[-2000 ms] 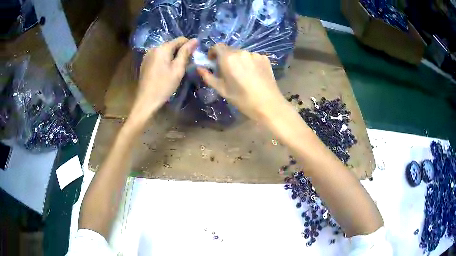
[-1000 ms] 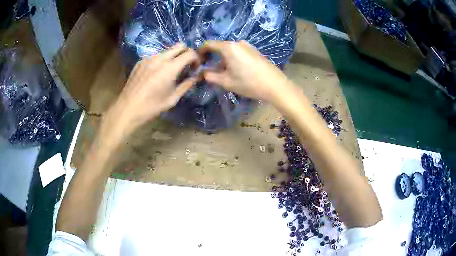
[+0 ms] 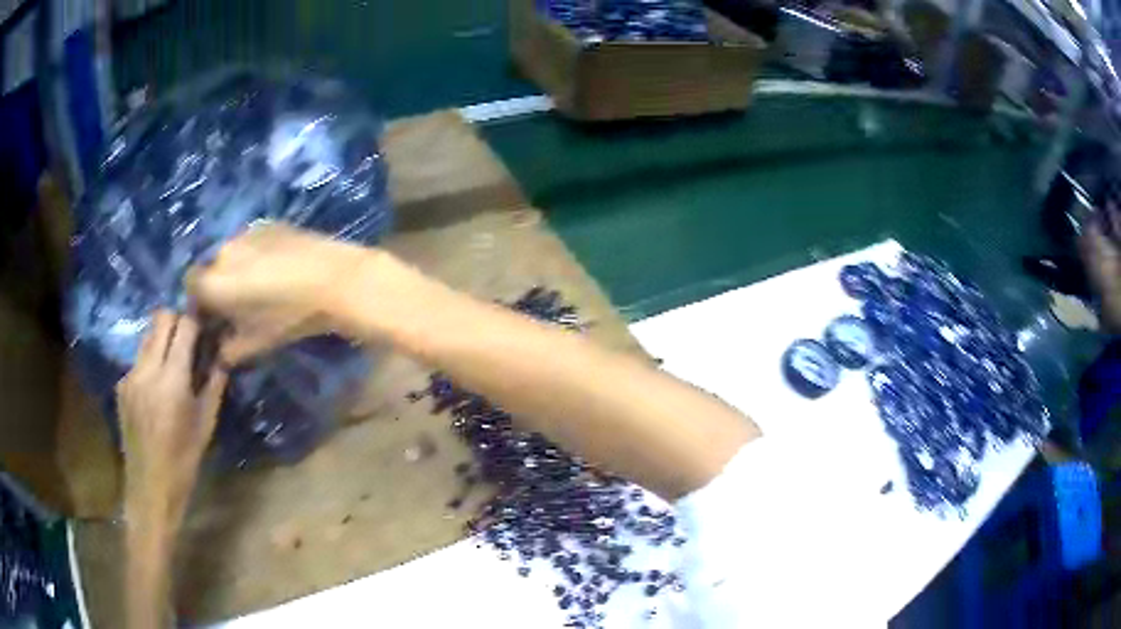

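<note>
A large crinkled clear plastic bag (image 3: 234,160) with dark discs inside stands on the brown cardboard sheet (image 3: 369,516) at the left. My left hand (image 3: 166,381) and my right hand (image 3: 271,289) meet at the near side of the bag, fingers closed on its gathered plastic. The exact spot that they pinch is blurred and partly hidden by the fingers. A loose heap of small dark inserts (image 3: 553,498) lies under and beside my right forearm, partly on the cardboard and partly on the white work sheet (image 3: 787,516).
Two round housings (image 3: 811,366) lie beside a bluer heap of small parts (image 3: 953,381) at right. An open carton (image 3: 652,76) with dark parts stands at the far side on green. Another person's hand (image 3: 1103,264) shows at the right edge, above a blue stool or bin (image 3: 1078,514).
The view has swung to the right, so the bag and my hands now appear further left. Both hands are still together at the bag. Another person's hand has come into view.
</note>
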